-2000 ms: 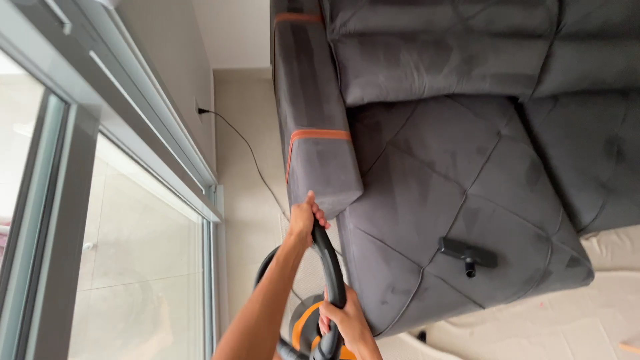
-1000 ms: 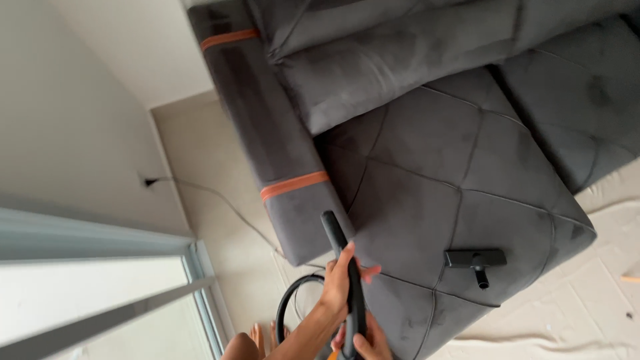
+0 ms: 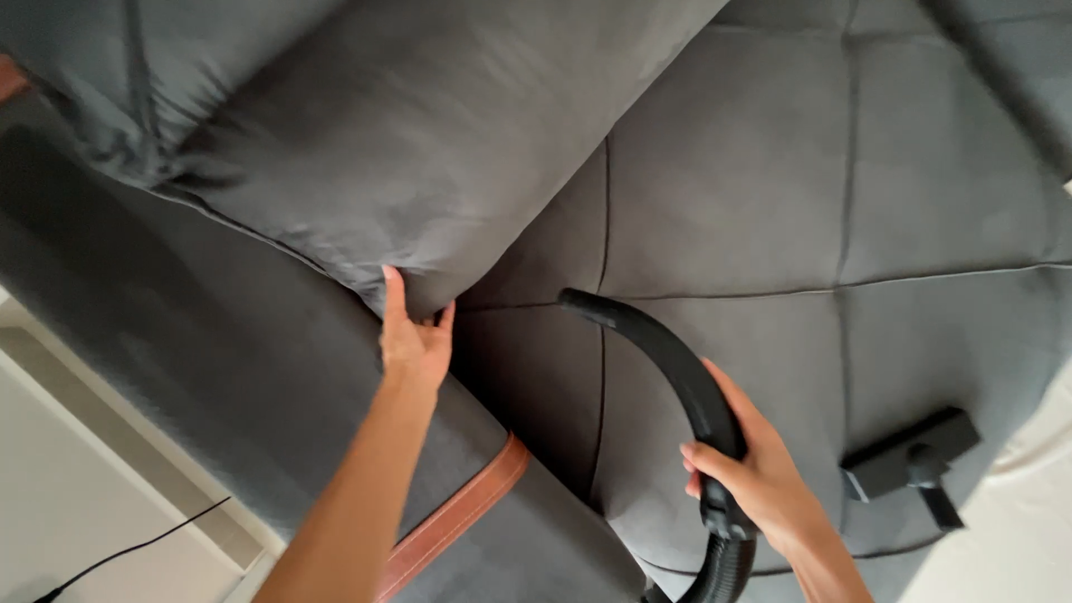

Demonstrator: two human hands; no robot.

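My left hand point(image 3: 417, 339) grips the lower corner of the grey back cushion point(image 3: 452, 167), where it meets the sofa's armrest; some fingertips are hidden under the cushion. My right hand point(image 3: 749, 465) is closed around the curved black vacuum cleaner wand point(image 3: 682, 360), just above its ribbed hose point(image 3: 727, 565). The wand's bare tip is over the quilted seat cushion point(image 3: 720, 167), to the right of my left hand. A black vacuum floor nozzle point(image 3: 909, 461), not attached to the wand, lies on the seat to the right of my right hand.
The grey armrest point(image 3: 209, 318) runs diagonally at the left, with a brown strap point(image 3: 456, 511) around it. A thin black cord point(image 3: 134, 548) crosses the lower left. Light fabric point(image 3: 1005, 511) shows beyond the seat's edge at lower right.
Both hands were on the wand and hose; my left hand has let go and taken hold of the back cushion's corner. The wand has moved over the seat. The view is much closer to the sofa.
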